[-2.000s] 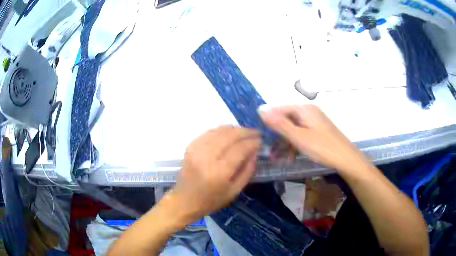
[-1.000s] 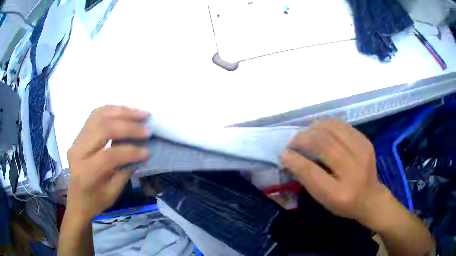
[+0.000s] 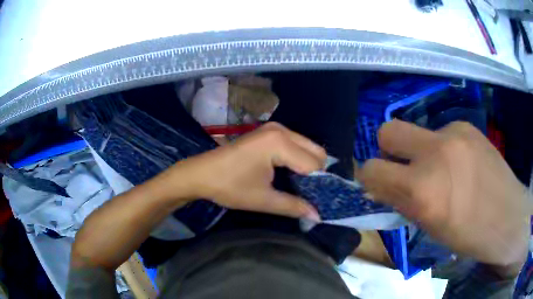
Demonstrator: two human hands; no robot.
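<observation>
A speckled dark blue denim strip (image 3: 339, 198) with pale cloth along its lower edge is held low in front of me, below the table edge. My left hand (image 3: 266, 175) grips its left end between thumb and fingers. My right hand (image 3: 444, 187) is at its right end, slightly blurred, and hides that end. A stack of denim-edged pale pieces (image 3: 149, 146) lies over my lap at the left, partly behind my left forearm.
The white table (image 3: 193, 17) has a measuring tape (image 3: 234, 55) along its curved front edge. Blue crates (image 3: 409, 105) stand below at the right. Pale cloth (image 3: 52, 195) lies in a blue-rimmed crate at lower left. A thin reddish stick (image 3: 483, 29) lies at upper right.
The view has tilted down toward my lap. The strip on the table was picked up, and the held piece, earlier showing its pale side at the table edge, now shows denim and is lower.
</observation>
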